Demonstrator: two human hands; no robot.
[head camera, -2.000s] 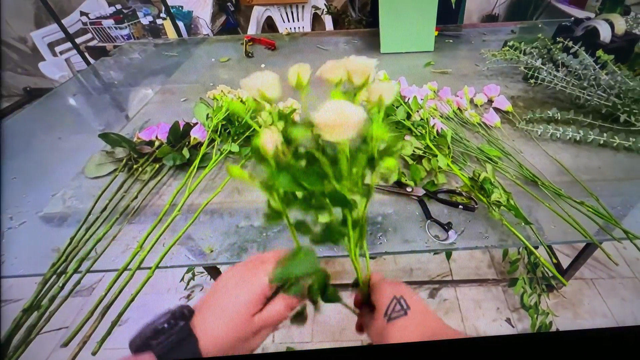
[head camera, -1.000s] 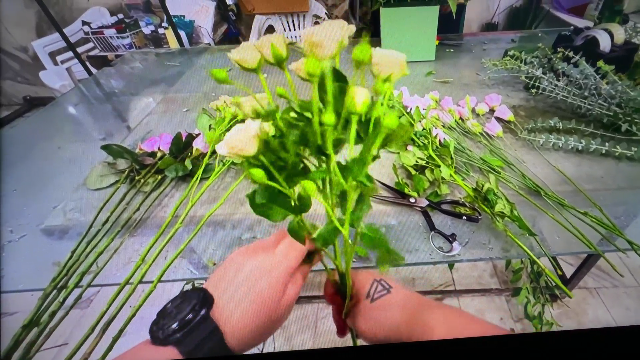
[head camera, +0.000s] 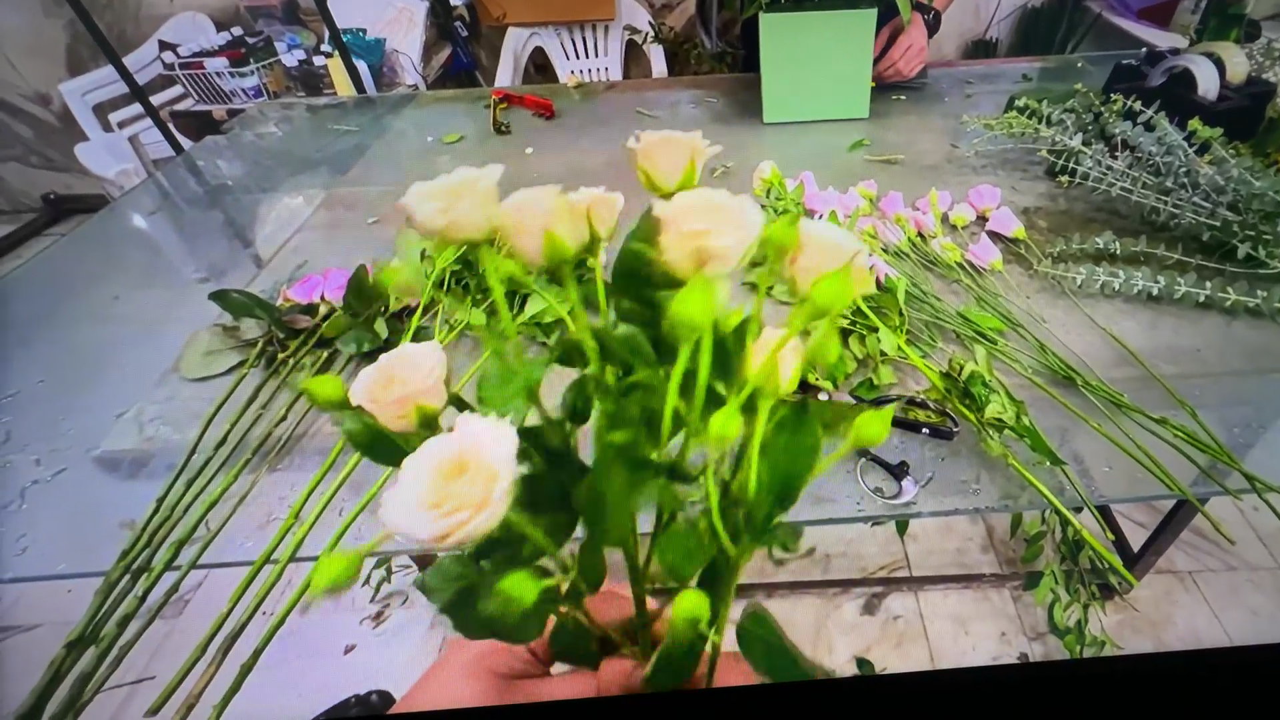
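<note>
A bunch of cream spray roses (head camera: 455, 482) with green buds and leaves fills the middle of the view. My left hand (head camera: 500, 675) is shut around its stems at the bottom edge, partly behind leaves. Only a bit of my right hand (head camera: 735, 668) shows at the stems' right side; leaves and the frame edge hide its fingers. Behind the bunch, at the right, black-handled scissors (head camera: 925, 418) lie on the glass table (head camera: 80, 420), their blades hidden by the flowers.
Long stems with pink-purple blooms (head camera: 322, 287) lie at left, with more pink flowers (head camera: 985, 225) at right. Eucalyptus branches (head camera: 1150, 190) and a tape dispenser (head camera: 1195, 80) are far right. A green box (head camera: 817, 65), red-handled tool (head camera: 525, 103) and another person's hand (head camera: 903, 48) are at the far side.
The rose bunch has spread and come closer to the camera, now covering part of the scissors. Both hands have dropped toward the bottom edge and show less than before.
</note>
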